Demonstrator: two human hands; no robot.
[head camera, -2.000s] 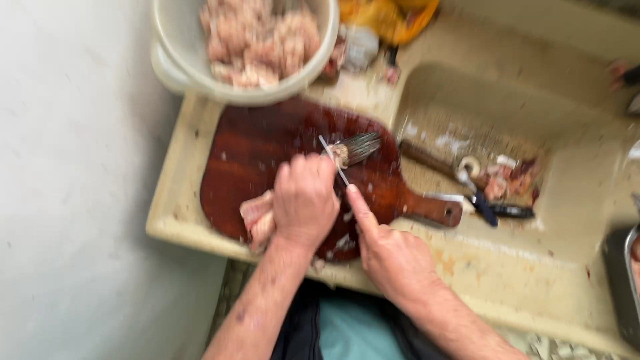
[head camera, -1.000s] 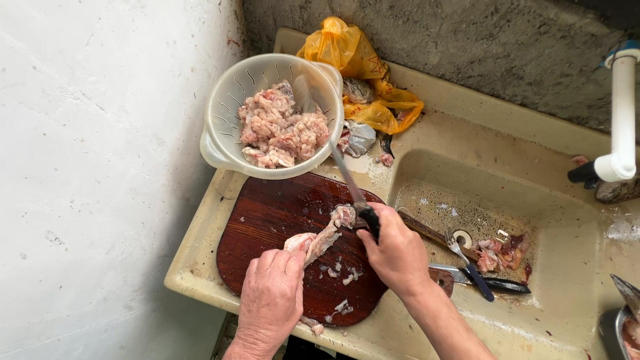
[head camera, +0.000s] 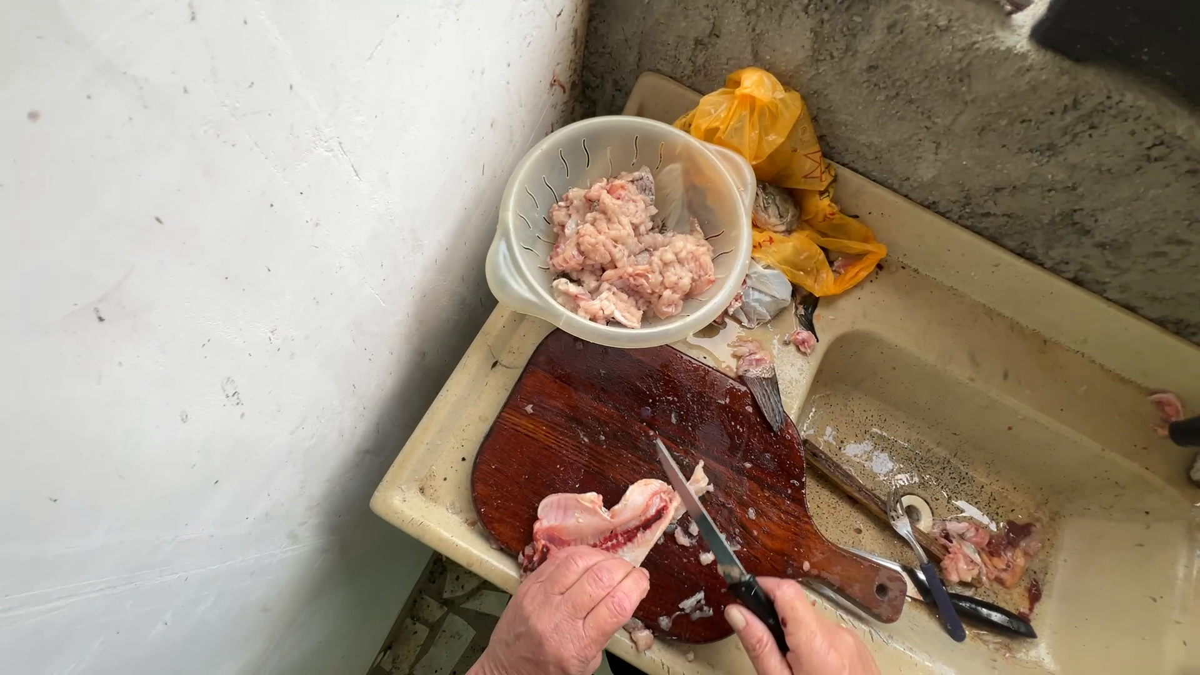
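Observation:
My left hand (head camera: 574, 605) grips the near end of a raw fish piece (head camera: 600, 516), pale with a dark red line along it, on the dark wooden cutting board (head camera: 600, 422). In my right hand (head camera: 797, 630) is a black-handled kitchen knife (head camera: 703, 520); its blade points up and left and lies over the far tip of the fish. Small scraps of flesh (head camera: 694, 605) lie near the blade. A cut fish tail (head camera: 761, 386) rests at the board's upper right edge.
Beyond the board stands a plastic colander (head camera: 525, 253) with chopped raw flesh (head camera: 623, 253). A yellow plastic bag (head camera: 764, 131) lies beside it. The sink basin (head camera: 937, 384) at right holds a fork (head camera: 923, 562), a black-handled knife (head camera: 994, 614) and scraps (head camera: 984, 553). A white wall borders the left.
The fish tail now lies at the board's upper right edge; two seconds ago it was near my hands. My right hand and knife have moved down toward the near side since one second ago.

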